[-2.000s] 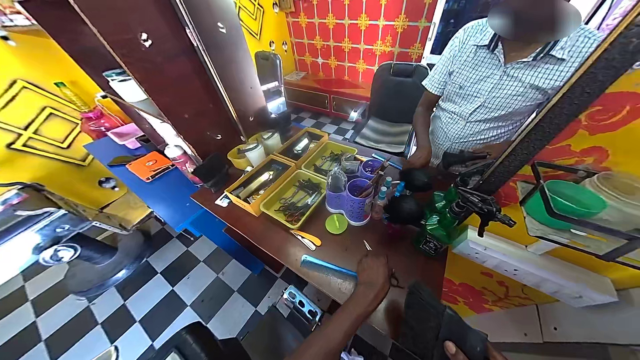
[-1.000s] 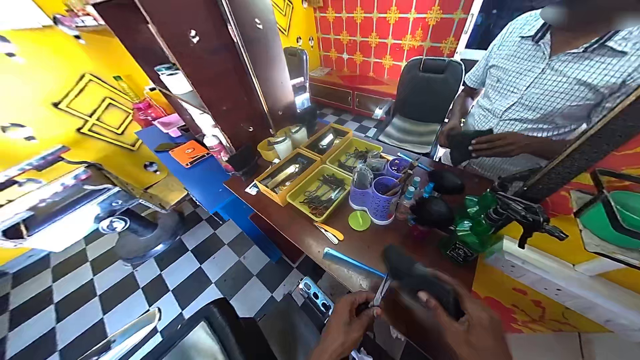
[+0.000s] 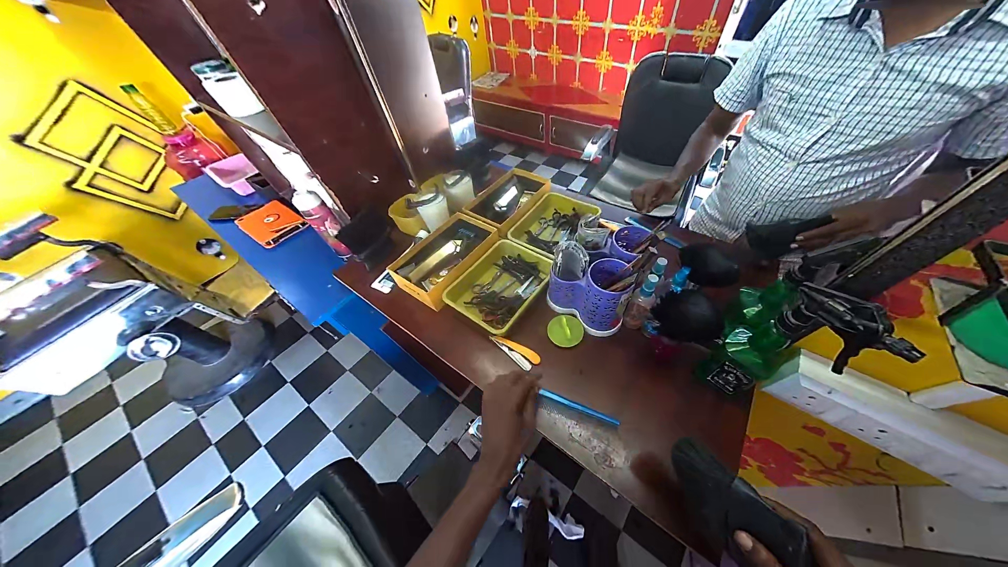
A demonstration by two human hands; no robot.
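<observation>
My left hand [image 3: 510, 409] is over the table's front edge, with its curled fingers at the left end of a blue comb [image 3: 581, 407]; whether they grip it cannot be told. Just beyond the fingers lies a folding razor with an orange handle [image 3: 517, 350]. At the lower right, my right hand [image 3: 795, 535] is closed around a black pouch-like object [image 3: 736, 496]. A green lid [image 3: 565, 331], a purple perforated holder [image 3: 605, 295] with tools and a yellow tray [image 3: 498, 287] of scissors and clips stand farther back on the brown table [image 3: 661, 378].
A mirror behind the table reflects trays, a black chair [image 3: 669, 110] and a person in a checked shirt [image 3: 850, 118]. Black-bristled brushes [image 3: 689, 315] and a green spray bottle [image 3: 756, 331] stand right. An orange-framed tray [image 3: 442, 260] is left. A chair [image 3: 346, 504] is in front.
My left hand has moved left, away from the black object, to the blue comb's end. My right hand, still holding the black object, has moved toward the lower right.
</observation>
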